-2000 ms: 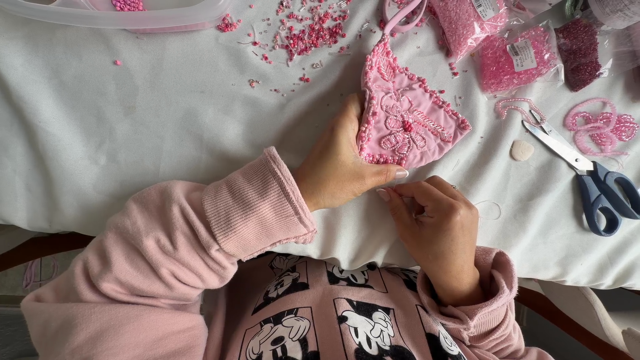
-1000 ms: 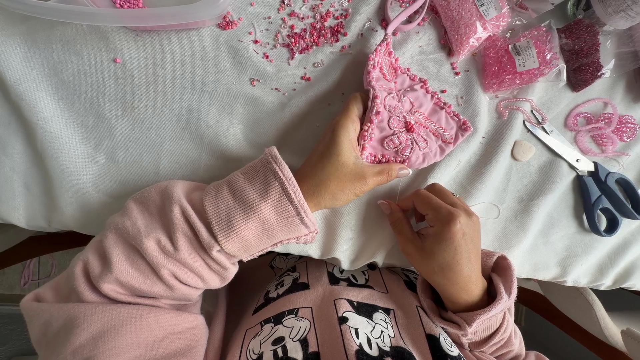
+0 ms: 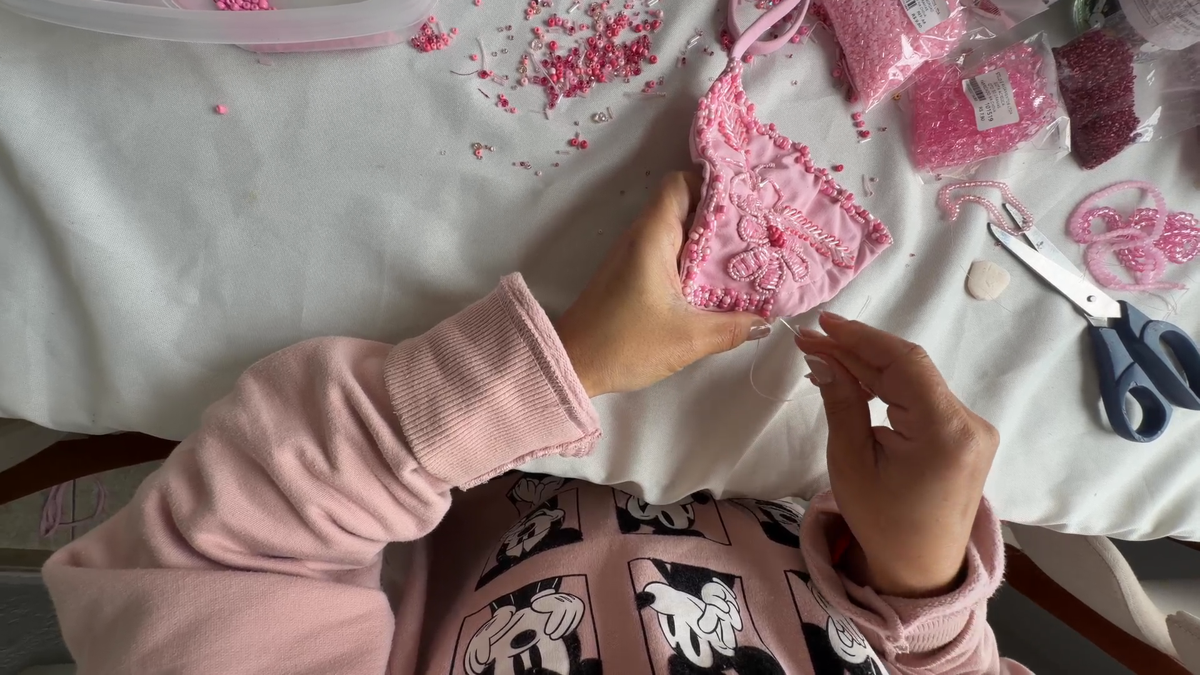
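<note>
A triangular piece of pink fabric, with a beaded flower and beads along its edges, is held at its left side by my left hand. That hand's thumb lies along the lower edge. Just below and right of the piece is my right hand, thumb and fingertips pinching a thin needle that points up and left toward the lower edge. A fine thread loops beneath it. A pink strap runs from the top corner of the piece. Whether the needle tip touches the beads cannot be told.
Loose pink beads lie scattered on the white cloth. At the right are bead bags, open scissors with blue handles, beaded strands and a small flat cream piece. A plastic container stands upper left.
My right hand has turned and its fingertips have risen toward the fabric's lower edge; the needle now shows between them. My left hand keeps its hold on the piece.
</note>
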